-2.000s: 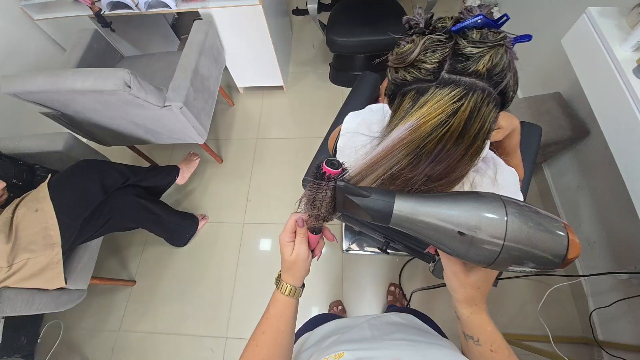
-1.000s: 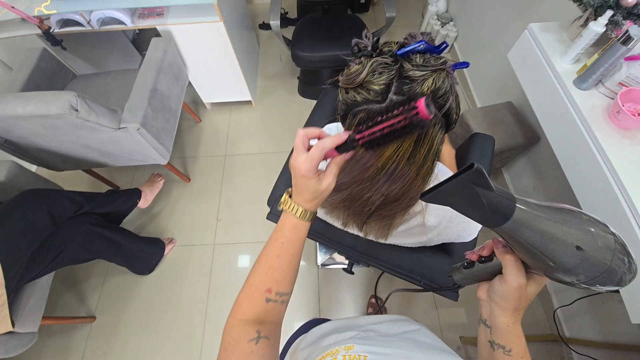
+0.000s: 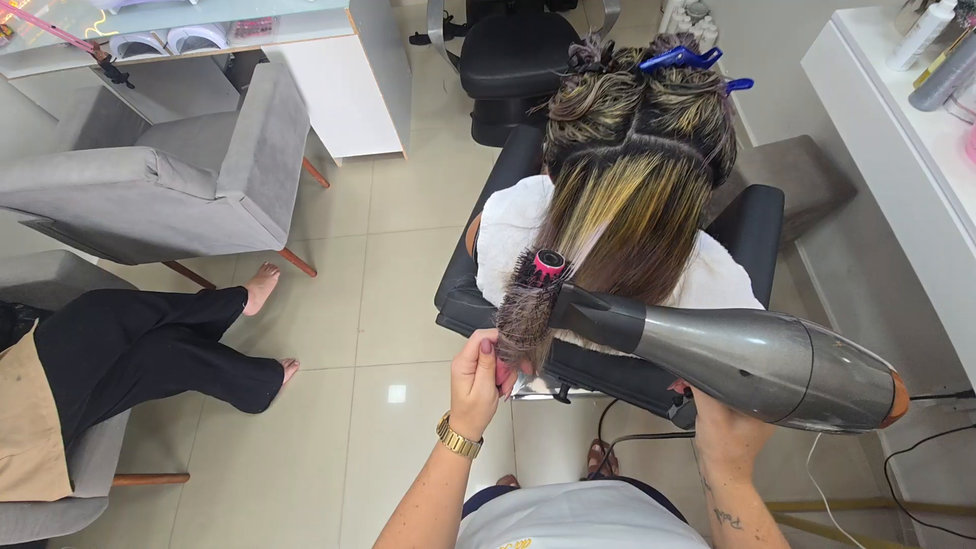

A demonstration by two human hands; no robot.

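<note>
My left hand [image 3: 480, 374] grips the pink handle of a round hair brush [image 3: 531, 305], its barrel tilted upward with hair ends wound over the bristles. In my right hand [image 3: 720, 423] is a grey hair dryer [image 3: 732, 362], held by its mostly hidden handle; its flat black nozzle [image 3: 598, 316] points left, right beside the brush. The streaked hair [image 3: 633, 221] of a seated person hangs loose below a parting, over a white towel [image 3: 507, 221]. Above the parting, the upper hair is twisted up and held by blue clips [image 3: 681, 58].
A black salon chair [image 3: 457, 293] holds the seated person. Another person's crossed legs [image 3: 152, 343] show at left, near a grey armchair [image 3: 191, 168]. A white counter [image 3: 900, 152] with bottles is at right. Black cables [image 3: 648, 437] hang below the dryer.
The brush has come down from over the upper part of the loose hair to its ends, where hair now wraps it. The dryer has moved left, its nozzle now beside the brush.
</note>
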